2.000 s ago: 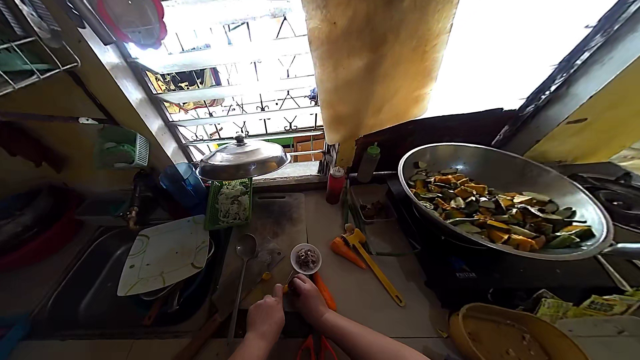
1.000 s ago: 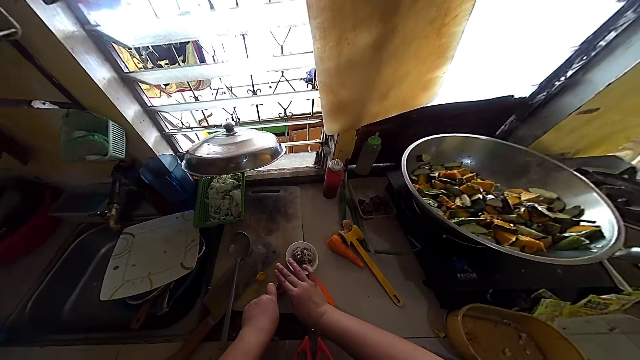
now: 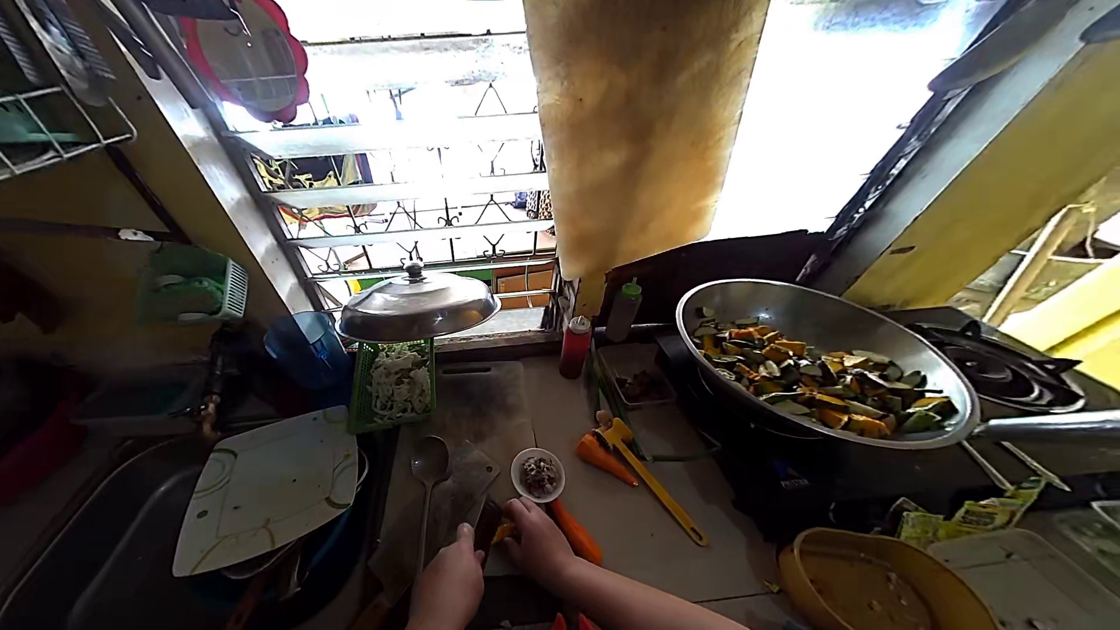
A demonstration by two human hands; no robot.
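My left hand (image 3: pixel 451 577) is curled beside a dark blade-like thing (image 3: pixel 483 518), its grip partly hidden. My right hand (image 3: pixel 535 541) bends its fingers around a small yellow-orange piece (image 3: pixel 502 532), close to the left thumb. Just beyond the right fingers sits a small white cup (image 3: pixel 538 475) with chopped bits in it. A carrot (image 3: pixel 576 532) lies right of the right hand. On the left, a metal ladle (image 3: pixel 430 464) and a cleaver blade (image 3: pixel 472 469) lie on the dark cutting board (image 3: pixel 479 398). A yellow peeler (image 3: pixel 656 490) rests by another carrot (image 3: pixel 604 458).
A wok (image 3: pixel 958 398) of cut vegetables stands on the stove at right, above a tan basin (image 3: pixel 792 560). A green basket (image 3: pixel 359 407) of shredded vegetable sits under a metal lid (image 3: pixel 420 306). A red bottle (image 3: pixel 575 348) is at the back; a plate (image 3: pixel 271 490) overlies the sink.
The right hand's fingers were spread beside the cup a second ago; now they are bent around the yellow-orange piece. The left hand stays close beside it.
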